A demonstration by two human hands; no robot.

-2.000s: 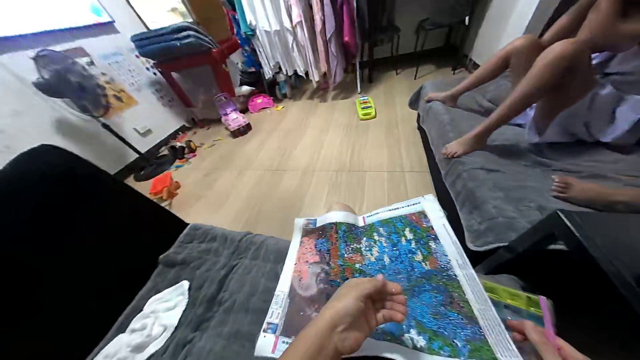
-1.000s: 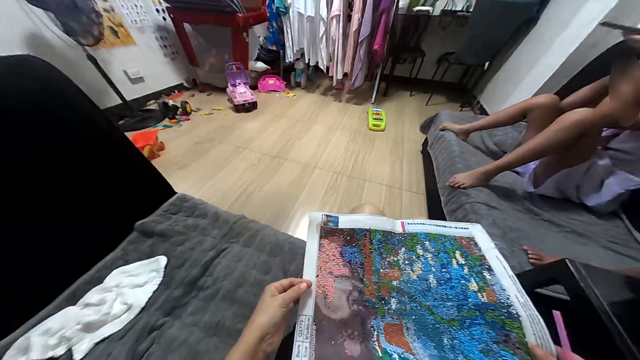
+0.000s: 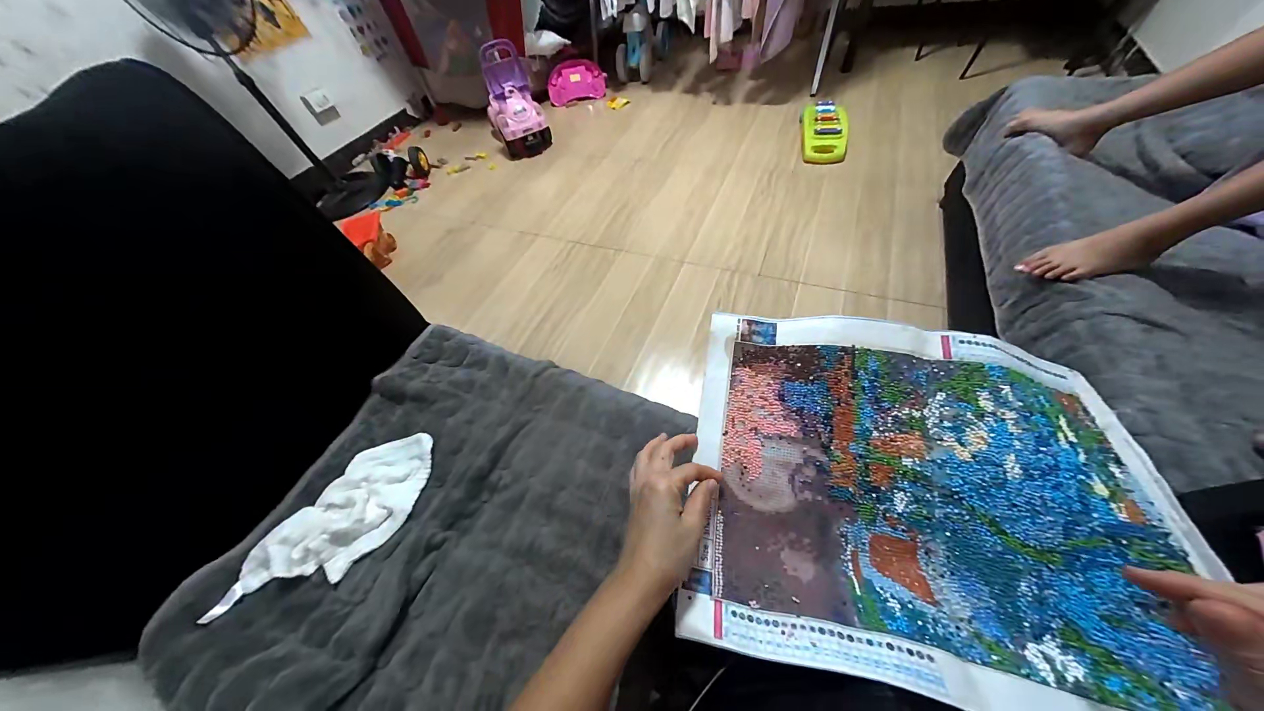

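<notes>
A diamond painting canvas (image 3: 948, 494) with a white printed border lies across my lap, its picture mostly covered in blue, green, orange and pink beads. My left hand (image 3: 667, 504) pinches the canvas's left border between thumb and fingertips. At the right edge of the view my right hand (image 3: 1210, 607) rests over the beaded lower right part, index finger extended, holding nothing that I can see; its other fingers are partly cut off. A crumpled white cloth (image 3: 341, 513) lies on the grey seat cover (image 3: 513, 494) to the left.
Another person's bare feet (image 3: 1096, 252) rest on a grey-covered couch (image 3: 1086, 346) at the right. On the wooden floor are a green toy xylophone (image 3: 824, 138), a pink ride-on toy car (image 3: 515, 114) and scattered small toys. A black backrest (image 3: 178, 346) and a standing fan (image 3: 276, 123) are at the left.
My left hand, over the canvas two seconds ago, is now at its left border. My right hand, at the canvas's right edge one second ago, now lies over the beads. The view has tilted down.
</notes>
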